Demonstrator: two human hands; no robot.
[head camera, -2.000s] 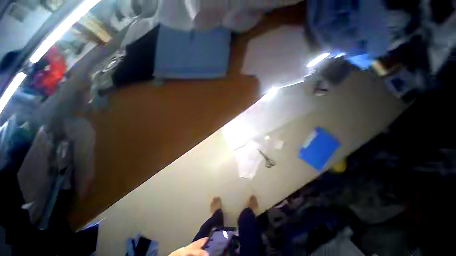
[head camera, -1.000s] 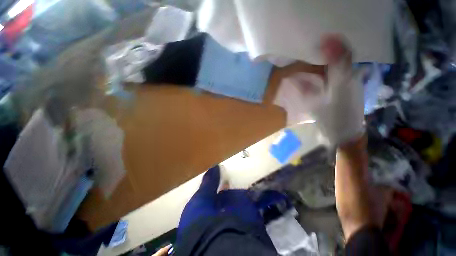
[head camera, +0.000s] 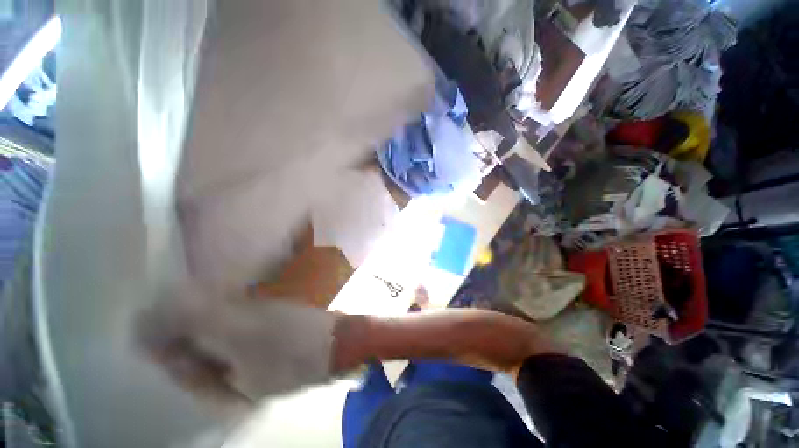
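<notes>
A very large whitish paper sheet (head camera: 289, 96) fills the left and upper left of the head view, close to the camera and creased. My right hand (head camera: 236, 350), in a white knitted glove, reaches across from the right. It is blurred, with its fingers curled at the lower part of the sheet, and appears to grip it. The exact finger contact is hard to see. My left hand is not in view. The sheet hides much of the brown board (head camera: 324, 273).
Scissors (head camera: 390, 286) and a blue folder (head camera: 454, 246) lie on the pale floor beyond my legs. A red and pink latticed basket (head camera: 638, 278) stands at the right among fabric scraps. Light blue cloth (head camera: 420, 153) and grey cloth bundles (head camera: 670, 66) are heaped farther back.
My gloved right hand has swept from the right to the lower left. The large sheet has moved left and closer. The view has turned right, showing the basket. My left hand has left the view.
</notes>
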